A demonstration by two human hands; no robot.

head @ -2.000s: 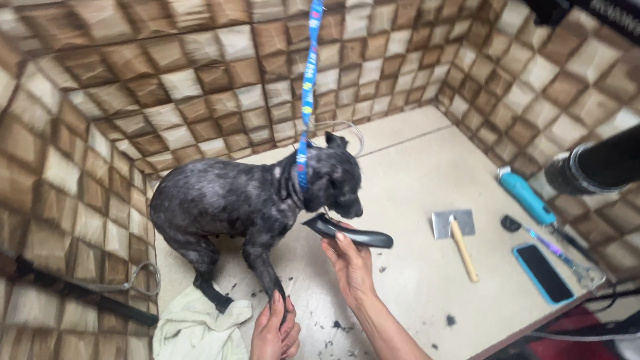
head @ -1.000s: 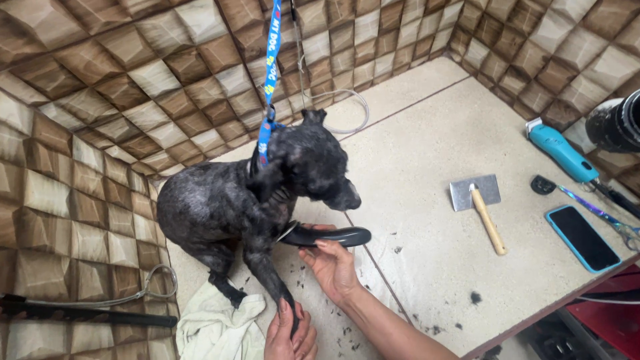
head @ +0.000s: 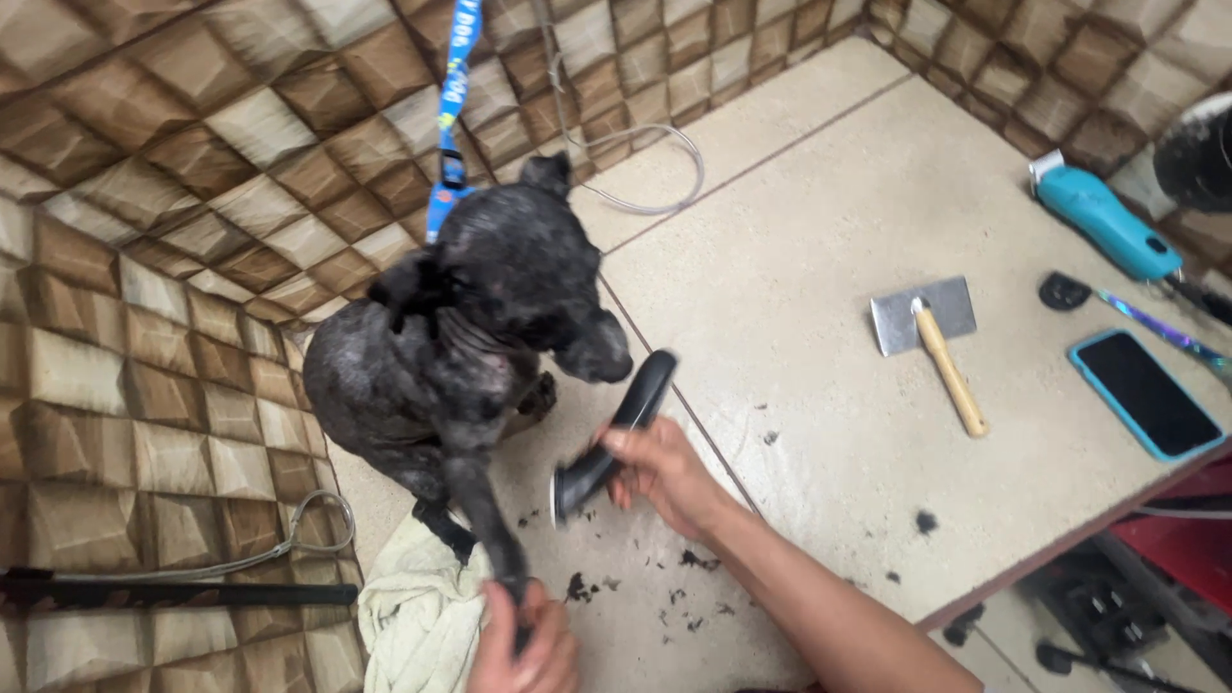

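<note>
A dark, short-clipped dog (head: 520, 260) sits in the corner of the tiled table, its head turned down toward the clipper. A blue printed grooming lead (head: 456, 96) runs up from its neck. My left hand (head: 527, 635) grips the dog's outstretched front leg near the paw. In my right hand (head: 659, 472) is a black cordless hair clipper (head: 630, 409), its blade end pointing down and left, apart from the leg. Dark hair tufts (head: 698, 560) lie scattered on the table. A pale towel (head: 423, 602) lies beneath the dog's rear paw.
On the right of the table (head: 818, 241) lie a slicker brush (head: 948, 366), a teal clipper (head: 1107, 217), scissors (head: 1155, 322) and a blue-cased phone (head: 1147, 393). Cable loops (head: 695, 168) hang by the back wall and at the left (head: 322, 539). A black bar (head: 192, 594) juts in from the left.
The clipper has swung from roughly level to steeply tilted, its blade end now low and away from the dog's chest. The dog's head has dipped. My left hand keeps hold of the leg.
</note>
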